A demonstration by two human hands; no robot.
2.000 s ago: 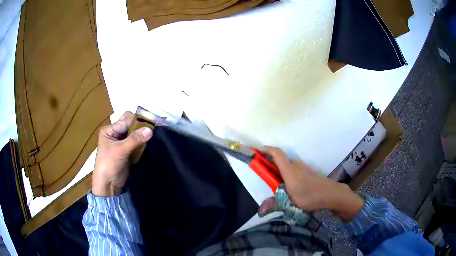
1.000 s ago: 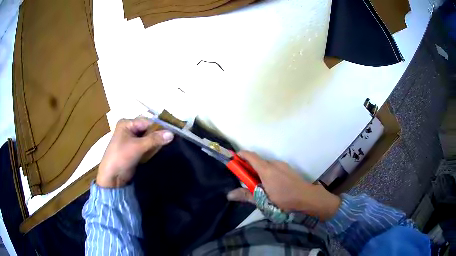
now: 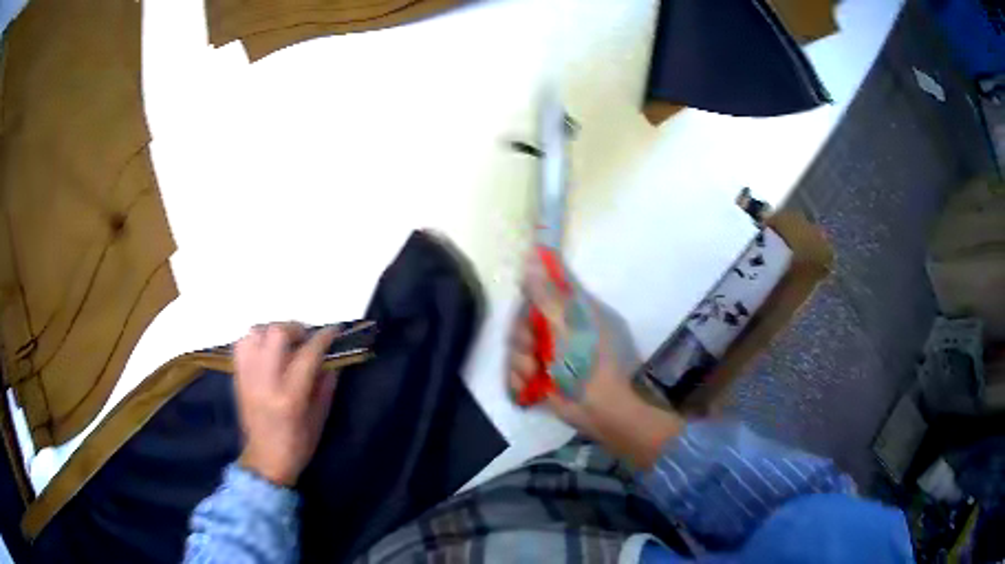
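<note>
My left hand (image 3: 283, 394) pinches the brown-banded edge of the dark front panel (image 3: 386, 441) near its corner. The panel lies across the table's front edge and my lap, with a fold standing up right of the hand. Its long brown band (image 3: 110, 443) runs down to the lower left. My right hand (image 3: 590, 369) holds the red-handled shears (image 3: 553, 182), away from the panel, blades pointing up and blurred. Small dark scraps (image 3: 527, 147) show beside the blades, blurred; I cannot tell if they touch them.
Stacked brown panels (image 3: 83, 198) lie at the left, another brown pile (image 3: 331, 20) at the top. A dark two-tone piece (image 3: 727, 61) is at the upper right. An open brown box (image 3: 771, 297) with a whitish, dark-speckled item sits by the white table's (image 3: 364, 165) right edge.
The shears have left the panel edge and swung upright to the right. My left hand still holds the edge, now lower. The panel's dark cloth has folded up. The whole view has shifted.
</note>
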